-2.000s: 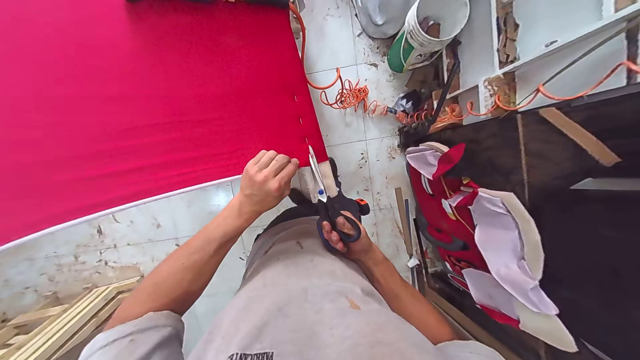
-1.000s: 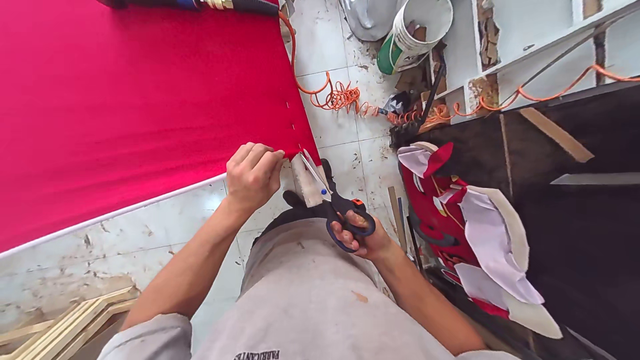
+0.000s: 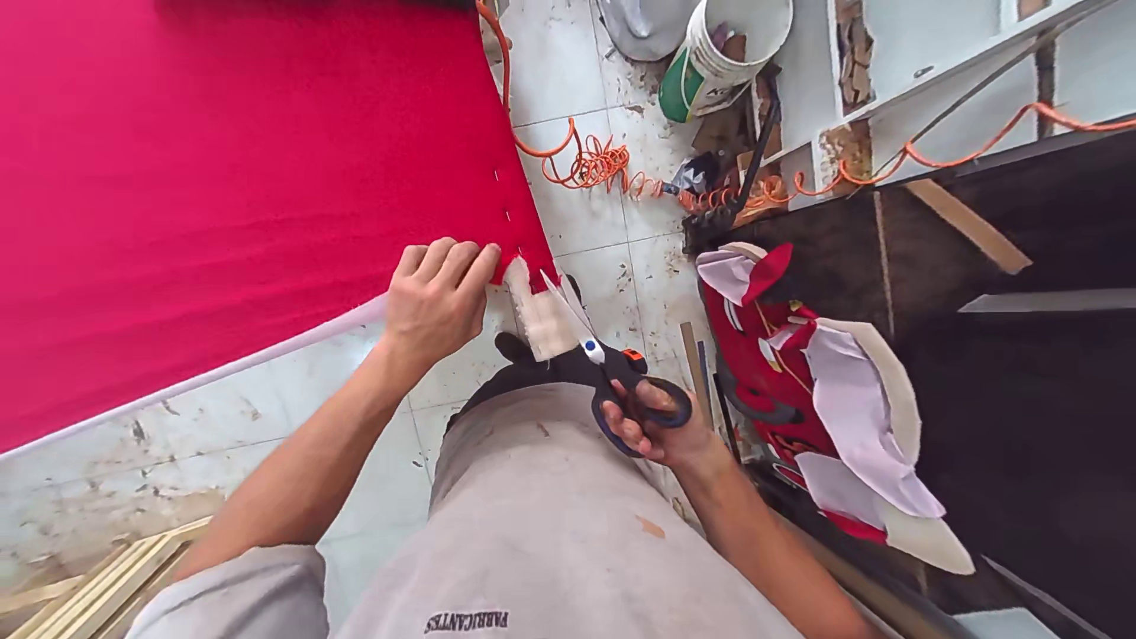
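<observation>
My left hand (image 3: 442, 297) grips the near edge of the large red fabric (image 3: 266, 151) close to its right corner. In my right hand (image 3: 652, 417) is a pair of scissors with dark handles (image 3: 628, 390), fingers through the loops. Its blades are parted and point up and left, with their tips at the fabric's corner. A pale strip (image 3: 543, 315) lies between my left hand and the blades, beside the red edge. A row of small staple-like marks runs along the fabric's right side.
An orange coiled air hose (image 3: 599, 164) lies on the tiled floor and runs to the right. A white and green bucket (image 3: 723, 62) stands behind it. Red and white fabric pieces (image 3: 843, 408) lie on a dark surface at the right. Wooden strips (image 3: 111, 581) are at lower left.
More of the pale strip shows beside the fabric corner than one second ago. The scissors' blades are parted wider than two seconds ago. My left hand still holds the fabric edge.
</observation>
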